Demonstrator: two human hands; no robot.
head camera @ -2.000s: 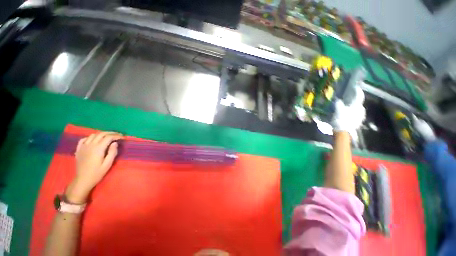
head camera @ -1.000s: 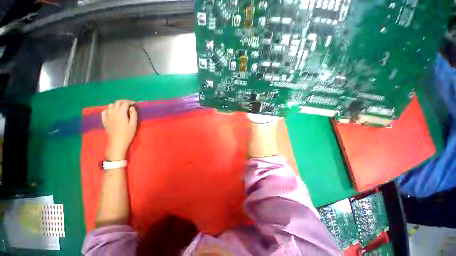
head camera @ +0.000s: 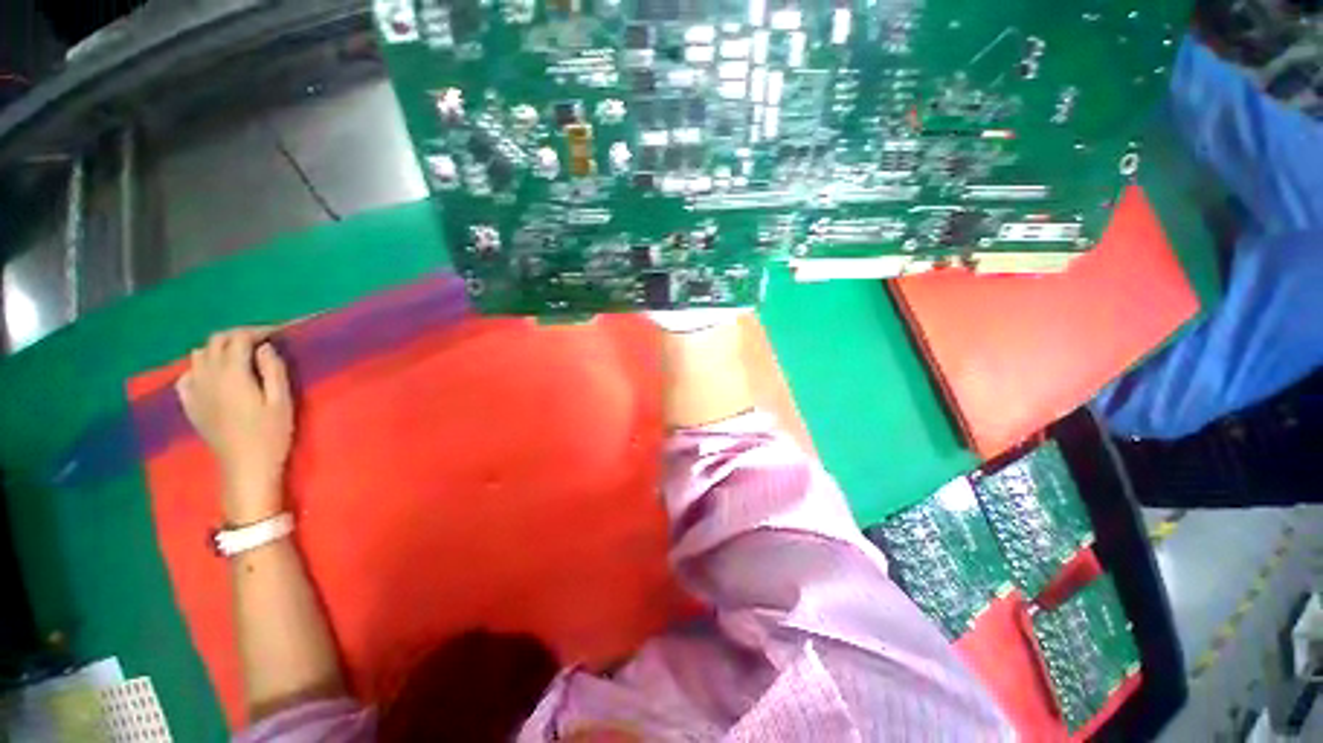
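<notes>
A large green populated circuit board (head camera: 813, 145) is held up at the top centre, its dense component side facing me. My right hand (head camera: 707, 322) is behind its lower edge; only the wrist and a sliver of white glove show, the fingers are hidden by the board. My bare left hand (head camera: 240, 395) rests on a purple transparent strip (head camera: 374, 327) that lies across the back edge of the red mat (head camera: 479, 479). The strip's right end reaches the board's lower left corner in view.
A black tray (head camera: 1146, 581) with red lining holds several small green boards (head camera: 1033, 511) at the lower right. A second red mat (head camera: 1052, 327) lies beyond it, near a person's blue sleeve (head camera: 1270, 247). A label sheet (head camera: 134, 711) is at the lower left; metal conveyor (head camera: 341, 153) at the back.
The large board came into view, raised in my right hand, which earlier was over the conveyor at a power board. It has since shifted left in view. My left hand stays on the strip.
</notes>
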